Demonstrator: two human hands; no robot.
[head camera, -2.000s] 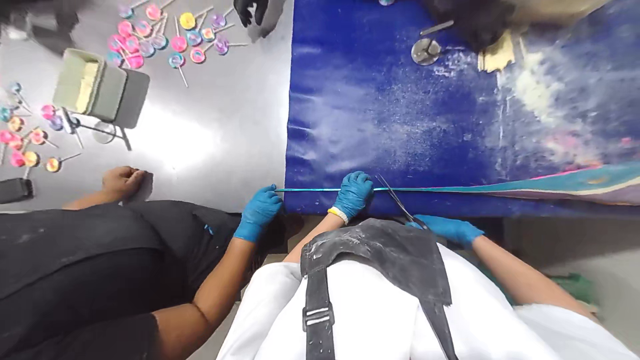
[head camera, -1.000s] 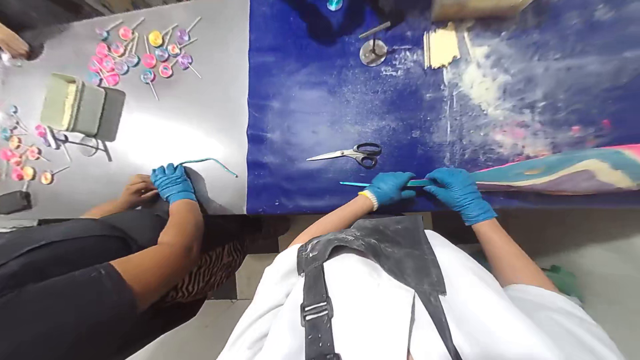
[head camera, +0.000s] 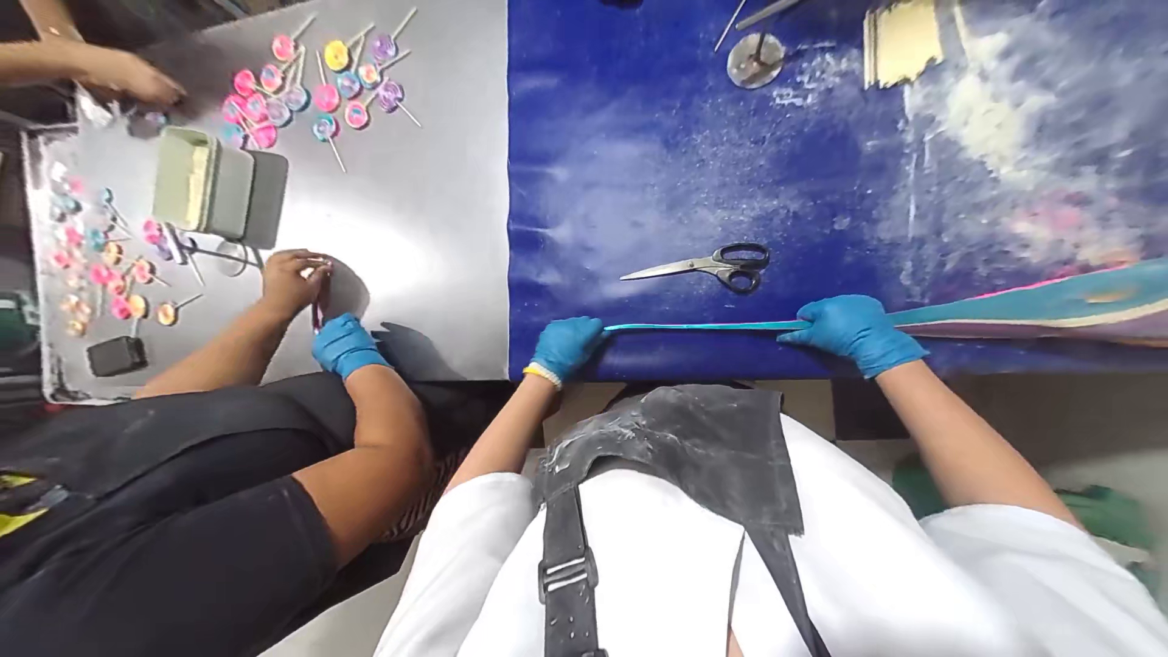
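My left hand (head camera: 569, 349), in a blue glove, grips the thin left end of a stretched candy rope (head camera: 698, 326) near the front edge of the blue mat. Farther right, my gloved right hand (head camera: 853, 330) is closed round the same rope, where it widens into a thick striped candy mass (head camera: 1049, 306) of teal, cream, pink and purple. Between my hands the strand runs straight and thin, just above the mat. Beyond it lie scissors with black handles (head camera: 707, 265), blades pointing left, touched by neither hand.
A co-worker's hands (head camera: 319, 315) hold a small strand at the metal table (head camera: 438, 237) on the left. Lollipops (head camera: 326, 98), a green-grey container (head camera: 187, 178) and another person's hand (head camera: 128, 78) are also there. A round metal piece (head camera: 756, 61) and pale sticks (head camera: 902, 44) lie at the back.
The scissors, at my right hand two seconds ago, now lie on the mat. My hands have moved apart along the rope since one second ago. The co-worker's gloved hand has left the rope.
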